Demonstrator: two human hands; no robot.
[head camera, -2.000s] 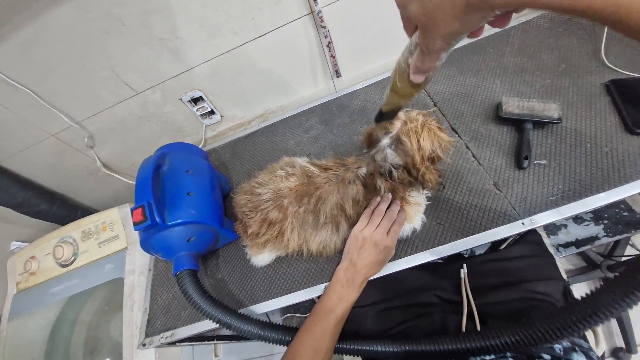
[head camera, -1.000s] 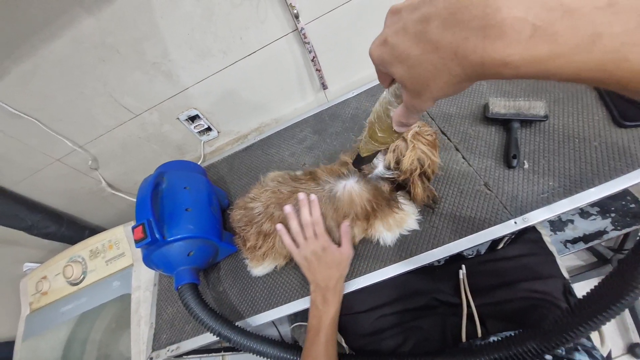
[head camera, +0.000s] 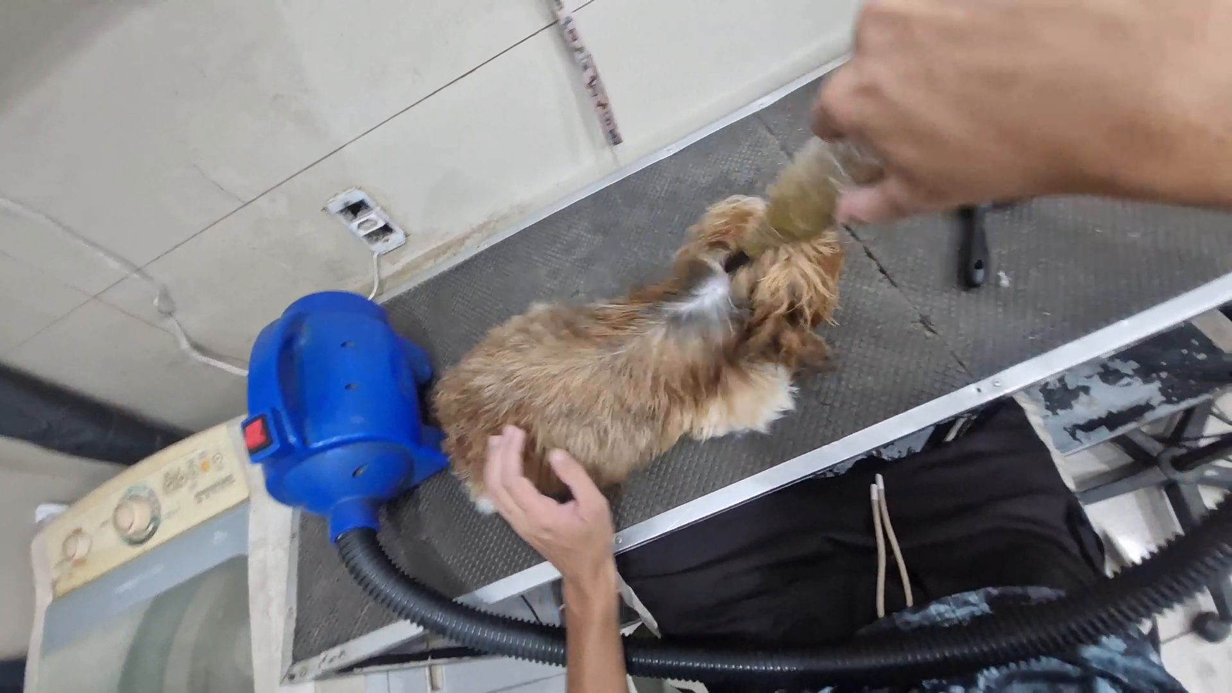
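Note:
A small brown and white dog (head camera: 587, 375) with damp-looking fur is on the grooming table, its head toward the right. My right hand (head camera: 924, 115) is closed around a translucent yellowish dryer nozzle (head camera: 804, 202), whose dark tip points at the fur of the dog's neck. My left hand (head camera: 553, 496), fingers spread and holding nothing, rests against the dog's rear flank. At the table's left end, the blue pet dryer (head camera: 342, 404) with a red switch stands beside the dog's rear. Its black corrugated hose (head camera: 731, 659) runs along the bottom of the view.
A black brush handle (head camera: 974, 248) lies on the rubber-topped table (head camera: 1059, 279) to the right; my right arm hides the brush head. A tiled wall with an outlet (head camera: 366, 221) borders the far side. At lower left stands a washing machine (head camera: 144, 520).
My left hand has moved from the dog's shoulder, across its back, to its rear. My right hand still holds the nozzle near the neck. White fur now shows parted at the neck.

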